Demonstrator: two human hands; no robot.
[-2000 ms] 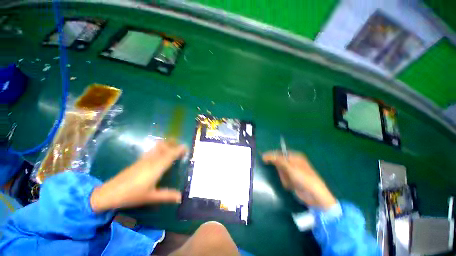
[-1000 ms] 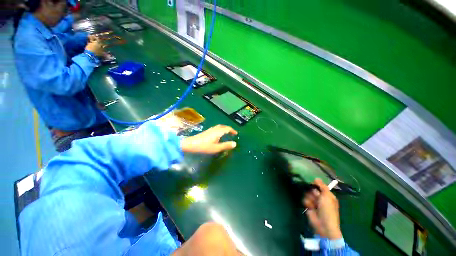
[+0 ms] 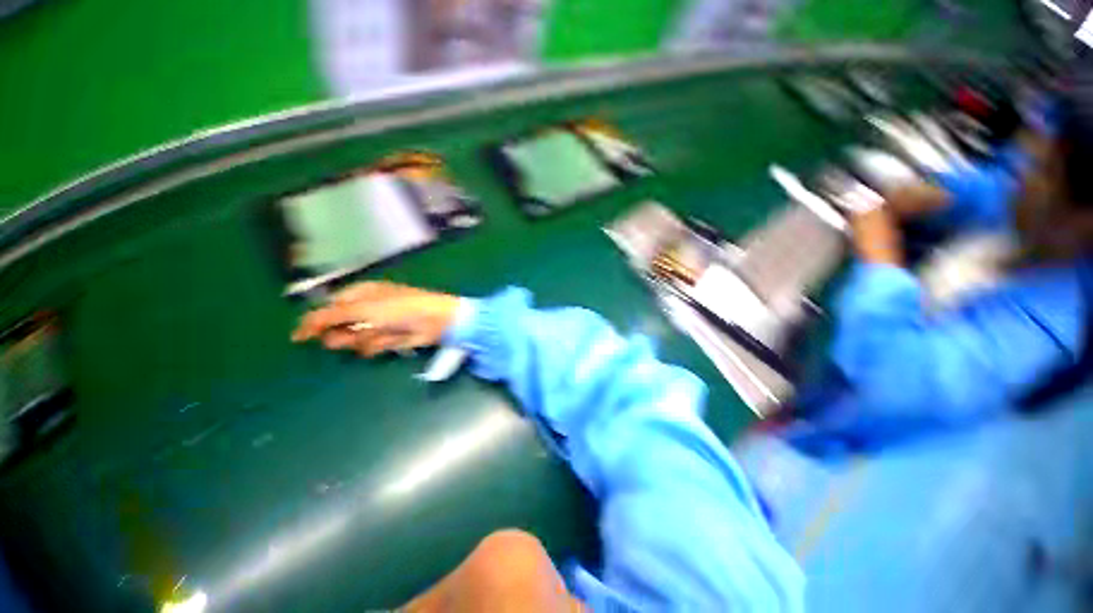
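Note:
The view is blurred. My right hand (image 3: 378,321) is over the green bench mat, just below the near edge of a tablet unit (image 3: 348,228). Its fingers are curled, with a slim pale tool, seemingly the tweezers (image 3: 307,287), by the fingertips. A pale wrist strap (image 3: 444,363) is at my right cuff. The tablet lies flat, with a silver-white middle and its board end to the right; I cannot tell if my fingers touch it. My left hand is out of the picture.
Another tablet (image 3: 557,168) lies to the right, and one (image 3: 34,377) at the left edge. Grey plates and parts (image 3: 731,281) lie before a person in a blue smock (image 3: 959,311) on the right. A green partition (image 3: 156,84) stands behind.
The view has swung right. The tablet that was blurred beside my right hand now lies flat above it. My left hand has left the picture, and the neighbour on the right has come into view.

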